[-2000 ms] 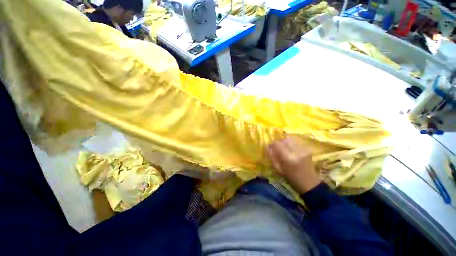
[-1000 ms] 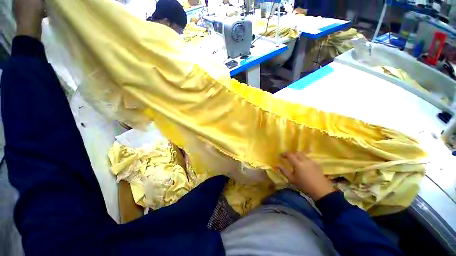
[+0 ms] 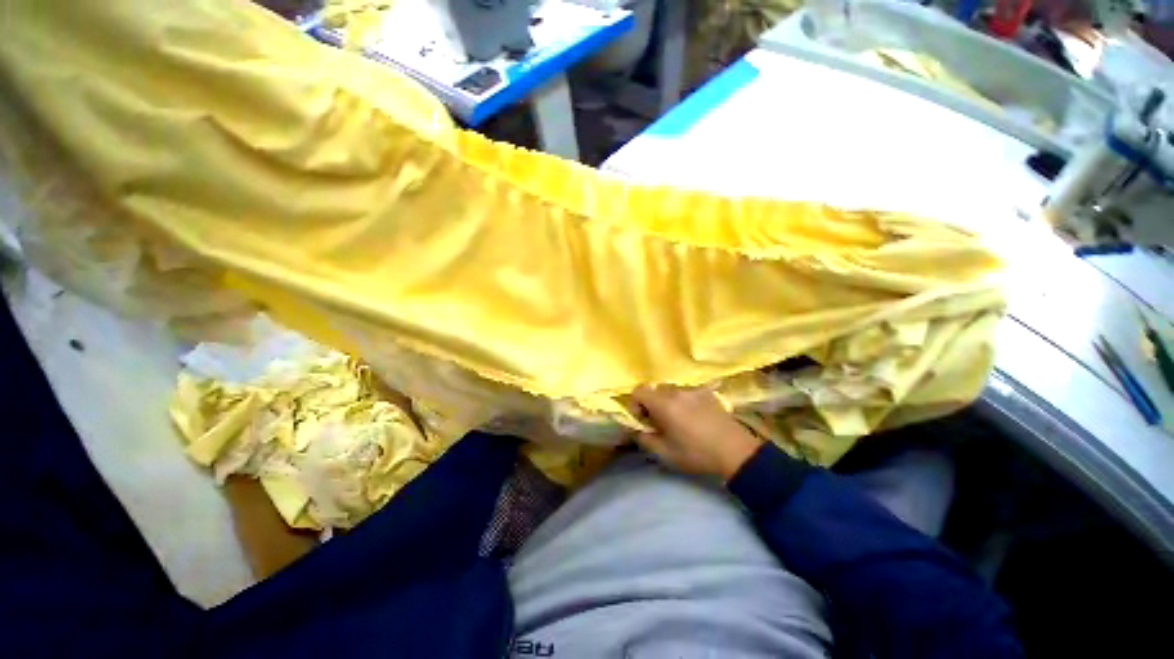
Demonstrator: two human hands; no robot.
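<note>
A long yellow garment piece (image 3: 515,290) stretches from the upper left edge of the picture across my lap to the white table at right. A gathered, ruffled seam runs along its upper side. My right hand (image 3: 689,427) is closed on the lower edge of the cloth, near the middle, above my lap. My left hand is out of the picture; only the dark sleeve shows at lower left. The right end of the piece lies bunched on the table edge, very bright under the lamp.
More yellow pieces (image 3: 316,438) lie heaped at lower left over a brown edge. A white sewing table (image 3: 824,142) holds a blue tool (image 3: 1128,384), a green-handled tool (image 3: 1161,350) and the machine head (image 3: 1118,180) at right. A pale tray (image 3: 927,84) and another machine (image 3: 483,26) stand behind.
My right hand has moved down to the cloth's lower edge and closed on it. My left hand, seen a second ago at upper left, has left the picture. The view has shifted.
</note>
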